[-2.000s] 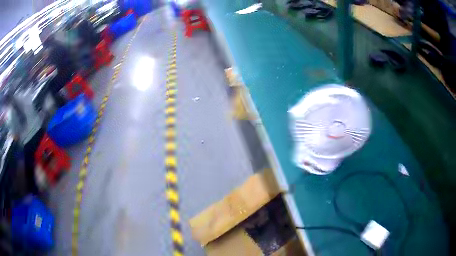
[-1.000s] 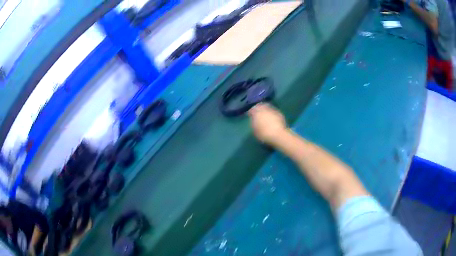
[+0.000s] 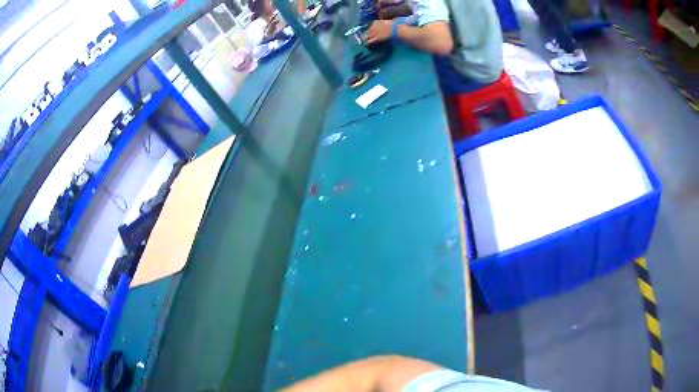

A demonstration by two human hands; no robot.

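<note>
The teal bench point(image 3: 375, 230) lies in front of me, with the dark green conveyor belt point(image 3: 237, 245) along its left side. A black curved thing, perhaps part of headphones point(image 3: 116, 372), lies at the lower left beyond the belt, partly cut off by the picture's edge. My right forearm with a light sleeve crosses the bottom edge; the right hand itself is cut off below, so what it holds is hidden. My left hand is out of the picture.
A blue tote point(image 3: 567, 268) with a white top stands right of the bench. A cardboard sheet point(image 3: 188, 214) lies left of the belt. A person point(image 3: 471, 42) sits on a red stool point(image 3: 490, 107) at the far end, near black parts and a white rectangle point(image 3: 371, 96). Green posts rise beside the belt.
The view has swung right along the bench. My right hand, earlier at headphones on the belt, has dropped out below the picture. Those headphones no longer show on the belt.
</note>
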